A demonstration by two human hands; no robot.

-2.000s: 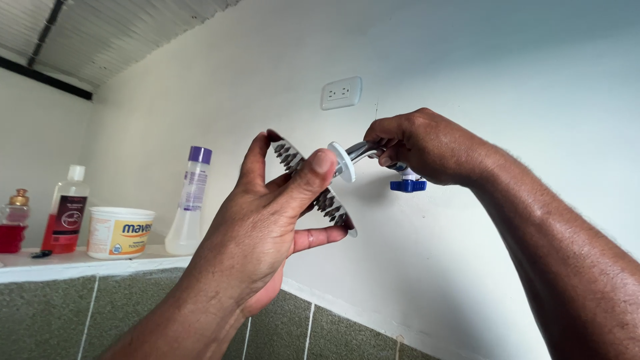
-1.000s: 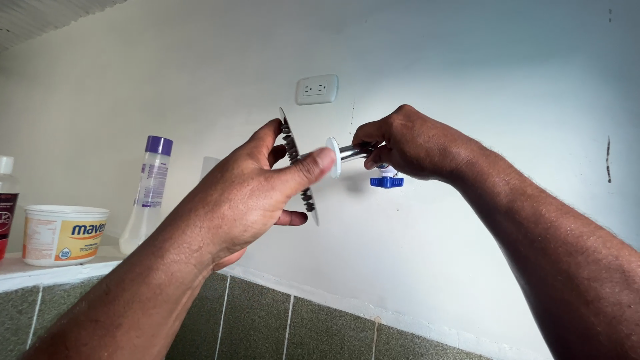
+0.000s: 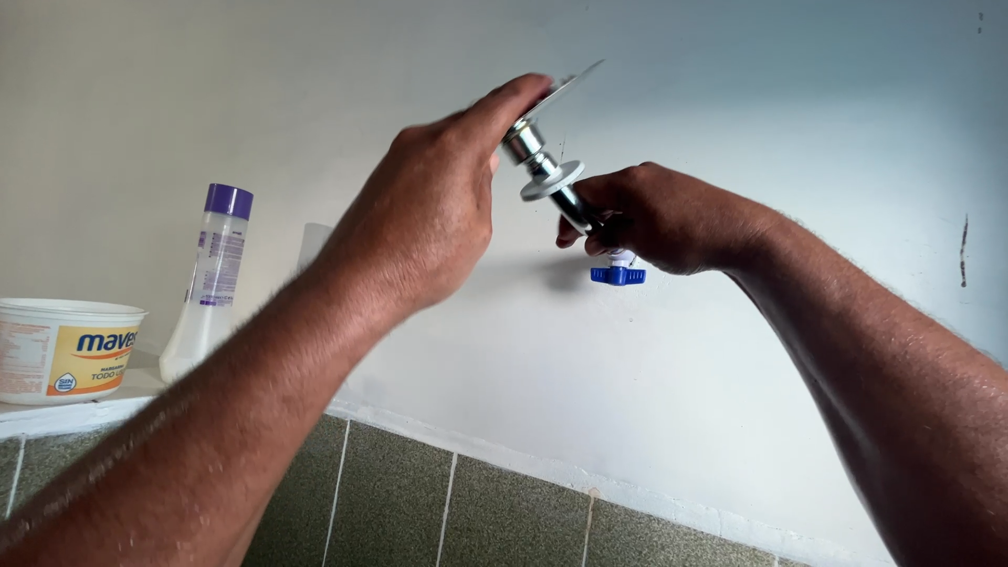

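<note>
My left hand [image 3: 449, 189] grips a shower head [image 3: 567, 90], its thin round disc tilted and seen nearly edge-on, its chrome collar pointing down to the right. Below the collar, a white round flange [image 3: 553, 181] sits around a curved chrome shower arm [image 3: 573, 209]. My right hand [image 3: 669, 213] holds the lower part of that arm, close to the wall. Just beneath the right hand shows a valve with a blue handle [image 3: 618, 276]. The joint behind the right hand is hidden by the fingers.
On a ledge at the left stand a white margarine tub [image 3: 47, 346] and a clear bottle with a purple cap [image 3: 228, 202]. Green-grey tiles [image 3: 394, 488] line the lower wall. A dark mark [image 3: 964, 252] is on the wall at the right.
My left hand has tilted the shower head; its disc, upright a second ago, now slants up to the right. My right hand stays on the shower arm. The view has turned right.
</note>
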